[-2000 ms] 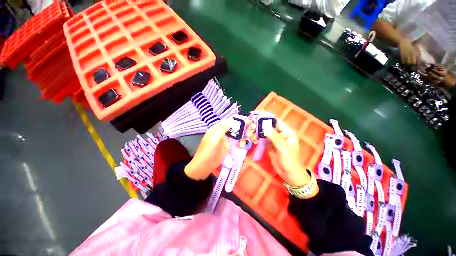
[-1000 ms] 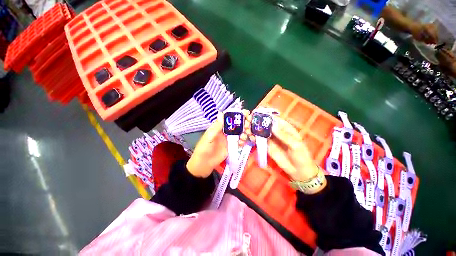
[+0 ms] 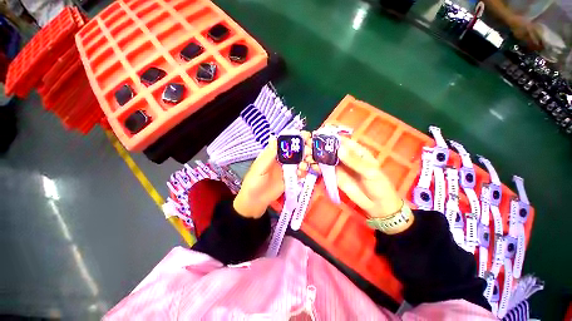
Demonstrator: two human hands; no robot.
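Observation:
My left hand holds one smartwatch upright, its square screen lit with coloured figures. My right hand holds a second smartwatch close beside it, its screen also lit and partly in glare. Their pale lilac straps hang down below my hands. Both watches are above the left part of the orange-red work tray. Several watches lie face down in rows over the right part of that tray, dark round sensors showing. The fingers behind the watches are partly hidden.
A bundle of lilac straps lies left of the work tray, with a second watch pile lower left. An upper-left tray holds several black squares. Stacked trays stand far left. A person's hand shows at upper right.
The screens showed white figures two seconds ago and now show coloured ones. Both hands stay on their watches, held side by side and slightly closer together. The view has shifted a little.

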